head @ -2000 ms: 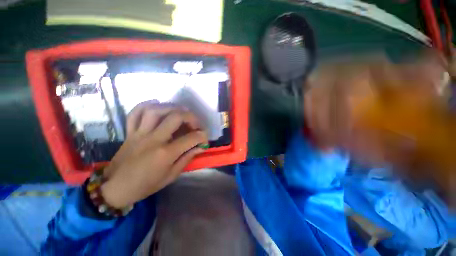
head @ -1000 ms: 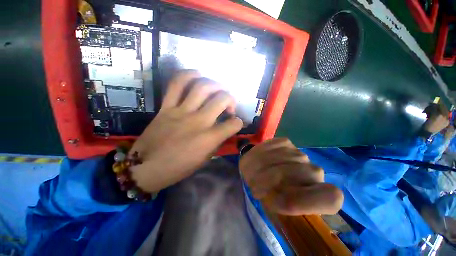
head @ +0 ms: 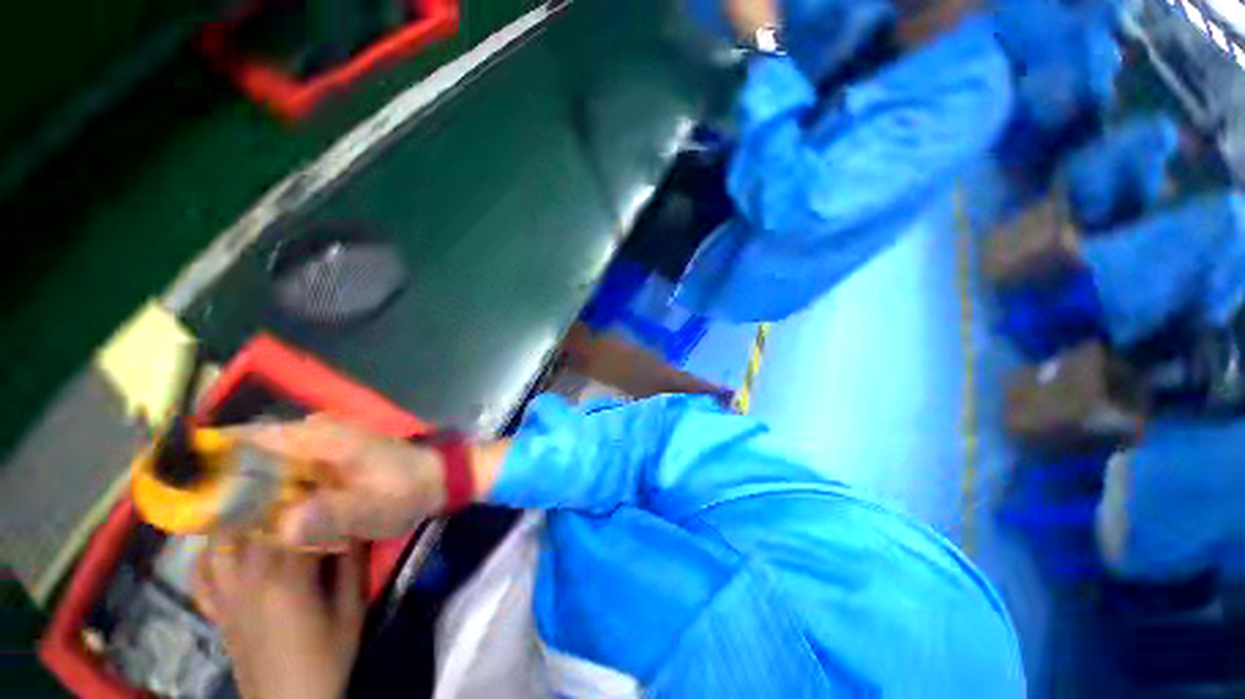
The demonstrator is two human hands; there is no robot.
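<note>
The red fixture (head: 301, 372) lies at the lower left around a black open-backed tablet (head: 161, 631) with silver parts, partly covered by my hands. My right hand (head: 358, 481), with a red band at the wrist, is closed on the yellow-orange electric screwdriver (head: 175, 500) above the fixture. The screwdriver's tip cannot be made out. My left hand (head: 284, 621) is blurred, just below my right hand and over the tablet. Its fingertips are hidden or unclear, so I cannot tell whether it holds anything.
A round dark dish (head: 339, 280) with a mesh-like surface stands on the green bench beyond the fixture. A pale yellow sheet (head: 148, 362) is at the left. Another red frame (head: 291, 96) is at the top left. People in blue smocks (head: 888, 150) are along the bench and at the right.
The view has swung to the right, showing more workers. My right hand, with the screwdriver, has come from beside the fixture to over it. My left hand remains over the tablet.
</note>
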